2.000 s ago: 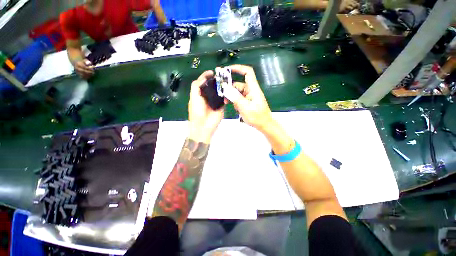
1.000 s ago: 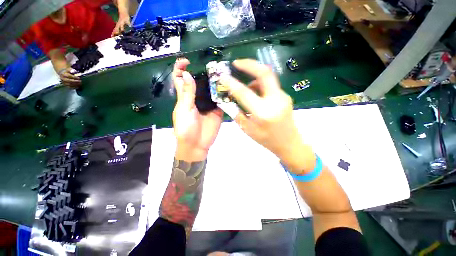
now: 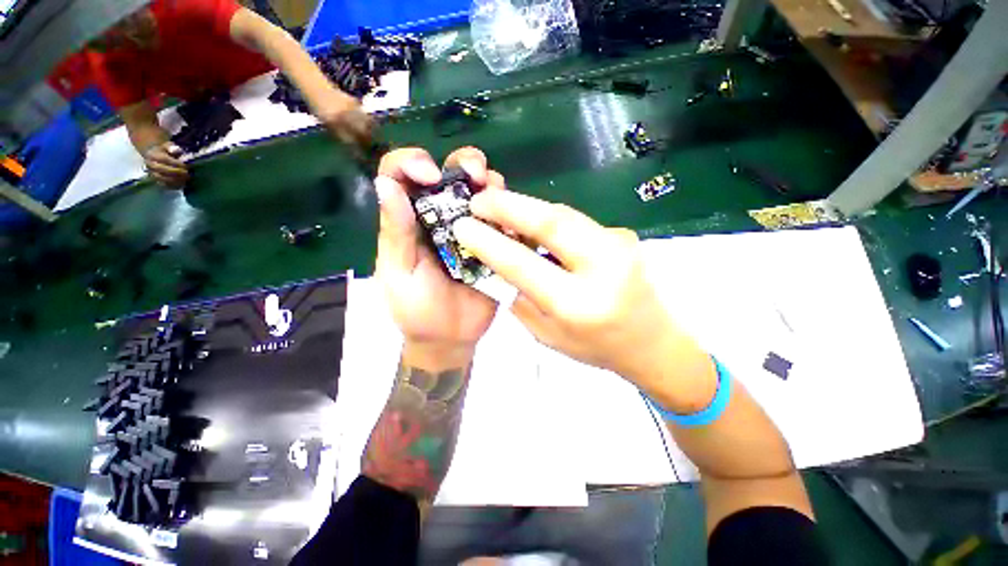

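My left hand (image 3: 426, 276), palm up, cups a black plastic housing with a circuit board (image 3: 448, 227) lying in or on it. The board shows light, dark and small blue parts. The housing is mostly hidden under the board and my fingers. My right hand (image 3: 575, 276) reaches over from the right, its fingertips on the board's right side. Whether the board is fully seated in the housing cannot be told.
Black moulded parts (image 3: 138, 426) stand in zigzag rows on a black printed sheet (image 3: 260, 398). A small black square (image 3: 777, 365) lies on the white sheet (image 3: 840, 321). Loose boards (image 3: 655, 186) lie on the green belt (image 3: 531, 144). A person in red (image 3: 193, 55) works opposite; a grey post (image 3: 917, 122) slants at right.
The circuit board has moved left onto the housing in my left hand, and my right fingers have come in with it. The person opposite has reached an arm over the belt.
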